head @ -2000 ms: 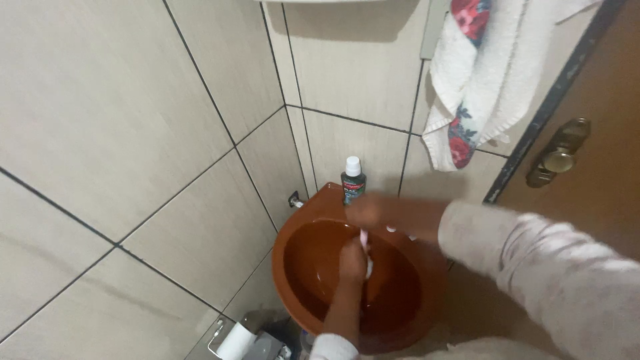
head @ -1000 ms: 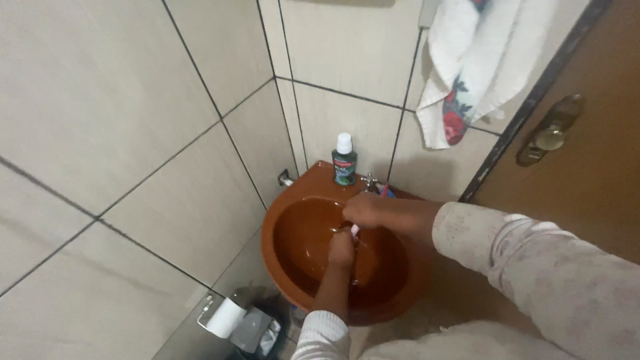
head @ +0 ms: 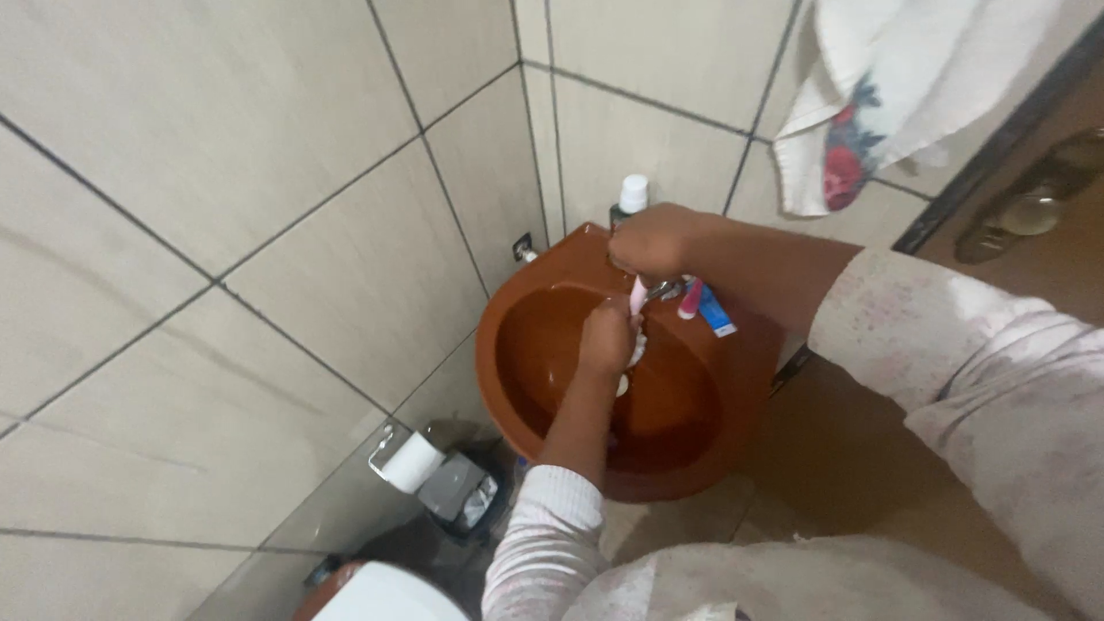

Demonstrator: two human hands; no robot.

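Over the reddish-brown sink [head: 487, 354], my left hand [head: 607, 338] is closed around the lower part of a slim pink object [head: 638, 296], whose kind I cannot tell. My right hand [head: 651, 240] is closed at its upper end, near the metal faucet [head: 662, 291]. Whitish water or foam shows beside my left fingers. Behind my right hand stands a dark mouthwash bottle with a white cap [head: 634, 193], partly hidden. A blue tube [head: 715, 310] and a pink item with a pale end [head: 690, 301] lie on the sink's right ledge.
A floral towel [head: 849, 129] hangs at the upper right beside a brown door with a round knob [head: 1031, 213]. At the lower left are a toilet paper roll [head: 412, 463], a bin [head: 470, 500] and a white toilet lid [head: 388, 595]. Tiled walls meet behind the sink.
My right hand has moved up toward the bottle, now covering much of it. The pink object shows more plainly between my hands than one second ago.
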